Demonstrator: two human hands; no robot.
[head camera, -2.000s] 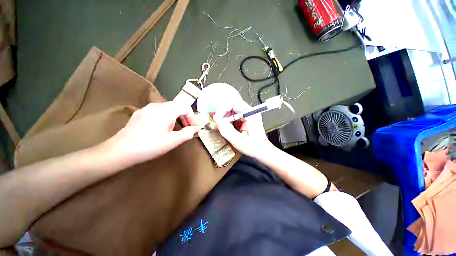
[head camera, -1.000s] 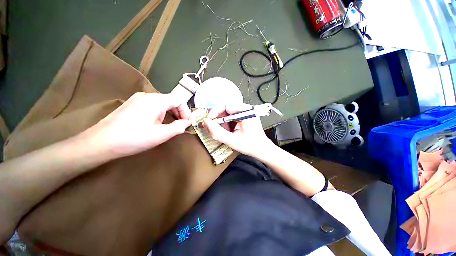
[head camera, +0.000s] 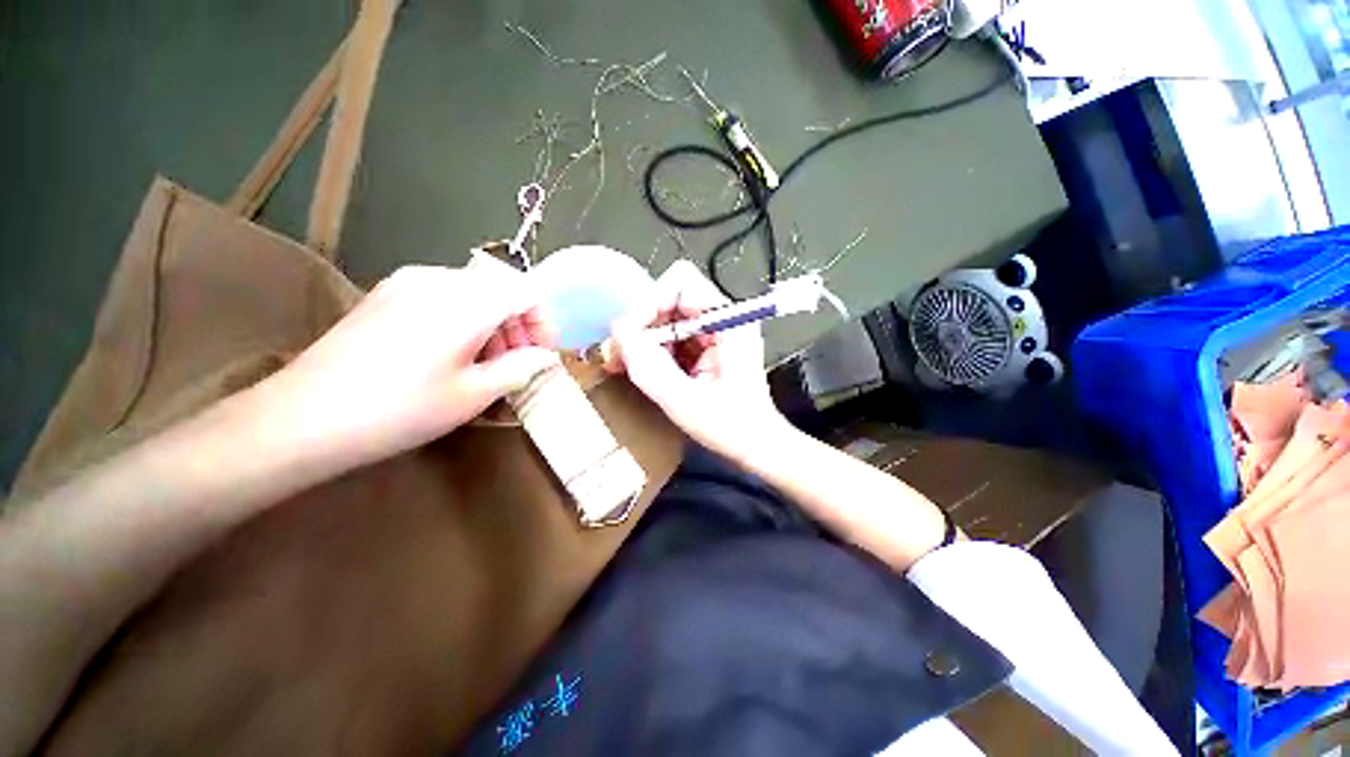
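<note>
A large tan-brown bag body (head camera: 370, 592) lies over the table edge and the dark apron. My left hand (head camera: 430, 348) pinches the bag's rim by a pale ribbed webbing strap (head camera: 575, 444), which hangs down over the bag. My right hand (head camera: 703, 362) holds a slim whitish pen-shaped tool (head camera: 740, 314) like a pen, its working end at the rim near my left fingertips. A white round disc (head camera: 589, 281) lies just behind the fingers, partly hidden. A snap hook (head camera: 527, 207) lies beyond my left hand.
Fine loose threads (head camera: 600, 111) and a black-corded tool (head camera: 749, 153) lie on the green table (head camera: 948, 192). A red can (head camera: 893, 33) is at the back. A small eared fan (head camera: 970, 328) and a blue crate (head camera: 1128, 388) with tan-orange pieces (head camera: 1285, 540) are at the right.
The view has shifted, so the table items sit further left. The webbing strap now lies lower and turned, showing a paler face. Both hands stay at the rim, the right still holding the tool.
</note>
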